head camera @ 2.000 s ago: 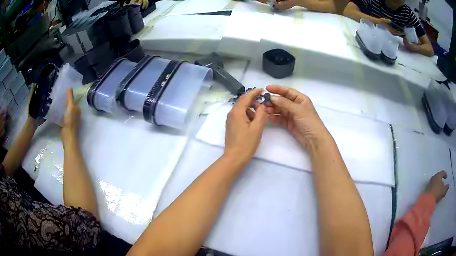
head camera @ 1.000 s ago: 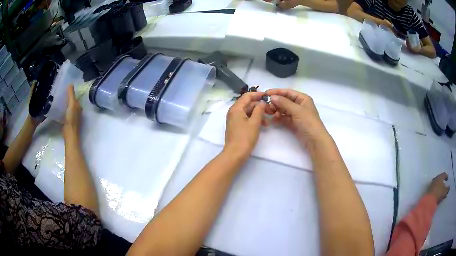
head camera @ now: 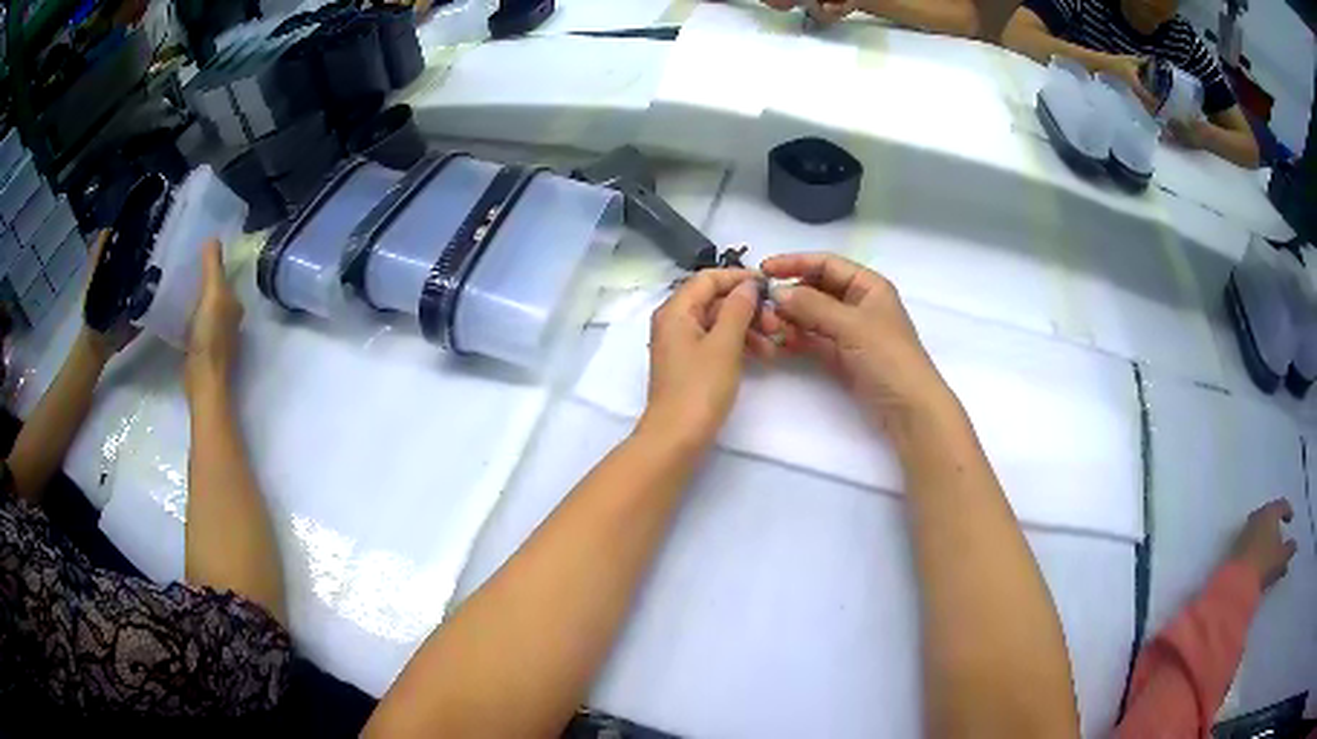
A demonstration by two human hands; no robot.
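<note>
My left hand (head camera: 696, 347) and my right hand (head camera: 852, 329) meet near the middle of the view. Their fingertips pinch a small dark part (head camera: 766, 290) between them. The fingers hide most of it. A cluster of small dark parts (head camera: 731, 259) lies just beyond my left fingertips. A grey-black strip-like part (head camera: 664, 227) lies on the table behind that cluster, up and to the left of my hands.
Translucent tanks with black bands (head camera: 530, 267) lie in a row at left. A black cup part (head camera: 815, 179) stands beyond my hands. A person at far left holds another tank (head camera: 189, 254). Paired tanks (head camera: 1101, 123) stand at upper right. A pink-sleeved arm (head camera: 1202, 621) rests at lower right.
My hands stay in nearly the same place. The small part is turned and more covered by my fingers. The person at upper right now holds a dark-ended clear piece.
</note>
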